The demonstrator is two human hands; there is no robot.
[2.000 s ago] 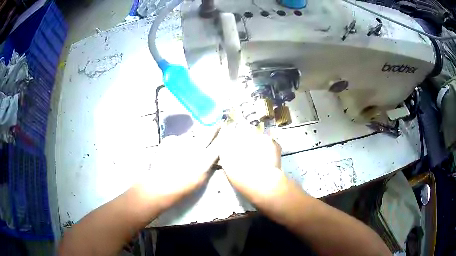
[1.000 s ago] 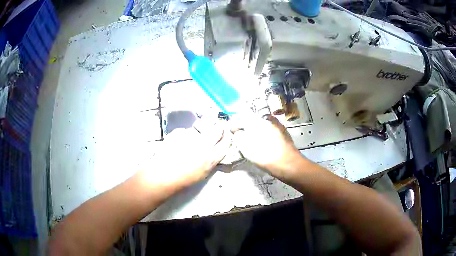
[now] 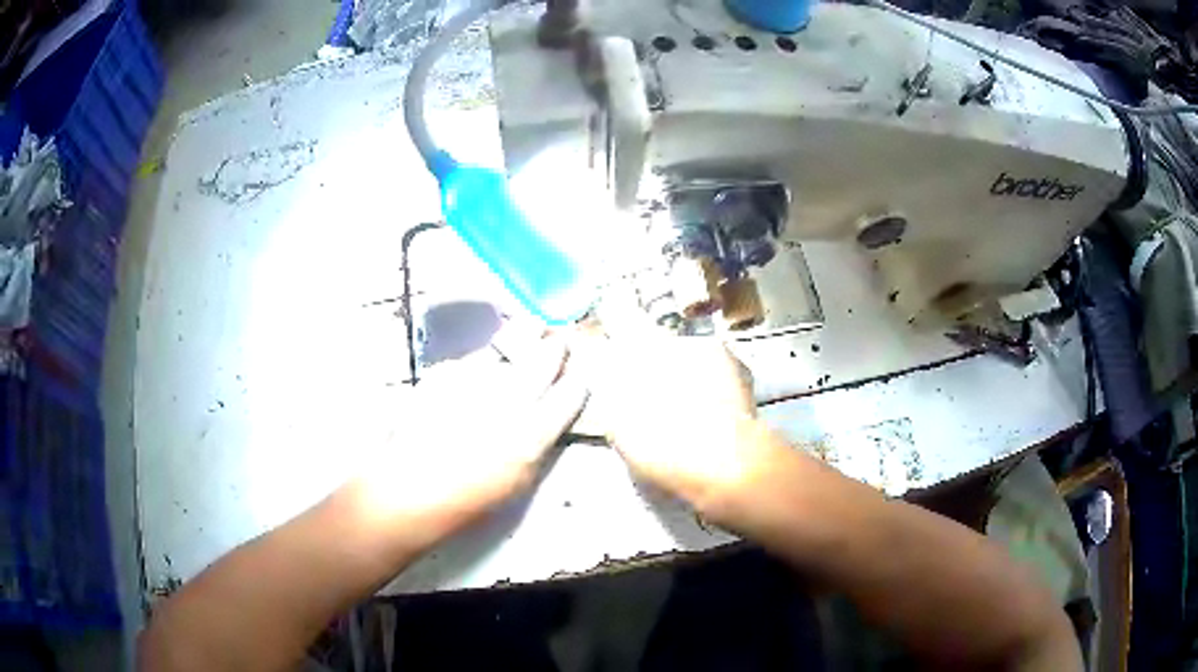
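The off-white sewing machine (image 3: 815, 145) stands on the white table, with the bright blue lamp head (image 3: 512, 250) left of its needle area. My left hand (image 3: 486, 400) and my right hand (image 3: 677, 407) are close together in front of the needle area, both washed out by the lamp. A small piece of pale cloth (image 3: 585, 427) shows between them, with a dark lower edge. Glare and my fingers hide the needle, the presser foot and how the fingers hold the cloth. Brass-coloured cylinders (image 3: 740, 302) sit right of the needle.
The chipped white table (image 3: 250, 328) spreads around the machine. A dark blue lattice crate (image 3: 66, 328) with pale pieces stands at the left. Pale cloth (image 3: 1038, 525) and an orange-brown rimmed tray (image 3: 1119, 551) are below right. Dark fabric piles lie at the upper right.
The view has shifted between frames. One second ago my hands were slightly apart with more pale cloth showing between them; now they are closer together near the needle area.
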